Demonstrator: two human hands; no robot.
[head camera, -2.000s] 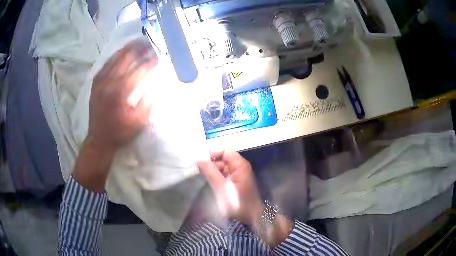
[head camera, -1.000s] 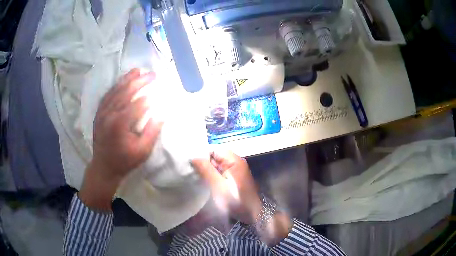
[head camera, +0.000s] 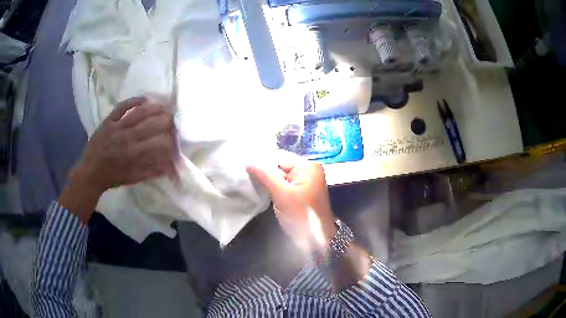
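A white garment piece (head camera: 211, 168) lies under the lamp glare at the sewing machine (head camera: 366, 43) and hangs over the table's front edge. My right hand (head camera: 298, 186) pinches its edge just in front of the blue plate (head camera: 335, 138). My left hand (head camera: 133, 146) is on the cloth at the left, its fingers bent and slightly blurred; whether it grips a fold is hard to tell. The needle area is washed out by the glare.
Dark thread snips (head camera: 452, 131) lie on the table right of the blue plate. A white tray (head camera: 496, 37) is at the upper right. White cloth (head camera: 484, 236) lies below the table at right. Grey-purple cloth (head camera: 46, 136) drapes at the far left.
My left hand has moved left and away from the needle area. My right hand has moved up closer to the blue plate with the cloth edge. The cloth's lower corner has drawn up.
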